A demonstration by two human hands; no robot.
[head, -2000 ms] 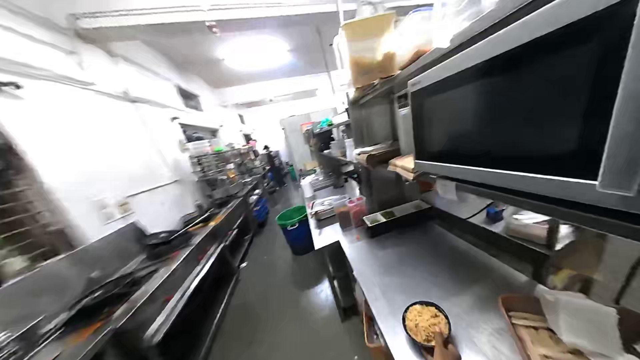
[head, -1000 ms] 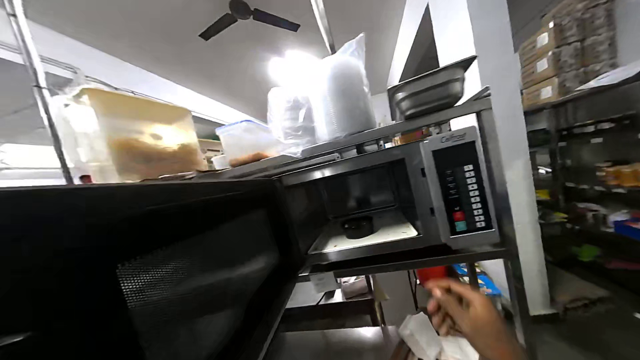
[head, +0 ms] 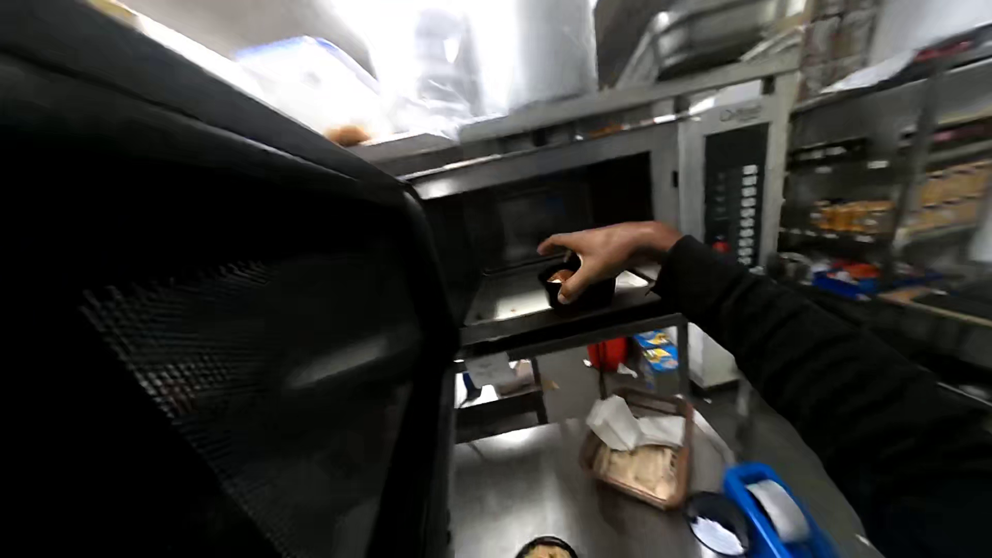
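Note:
My right hand (head: 608, 252), in a black sleeve, reaches into the microwave oven (head: 666, 170) and holds a small black container (head: 577, 291) by its rim, near the front of the oven floor. Something orange-brown shows inside the container. The microwave door (head: 271, 349) stands wide at the left, with its dark mesh window towards me. My left hand is out of view. At the bottom edge, a black bowl of food (head: 546, 549) sits partly visible on the steel table (head: 511, 488).
A brown basket (head: 674, 496) with flat items and white paper stands on the table beside a black round container (head: 717, 523) and a blue tape dispenser (head: 775, 511). Plastic bags (head: 480, 62) and a tub (head: 310, 85) sit above the oven. Stocked shelves (head: 868, 209) are at right.
My right hand has moved up from below the oven into it and onto the black container. Two seconds ago the microwave door was shut and my hand was at the bowl of food.

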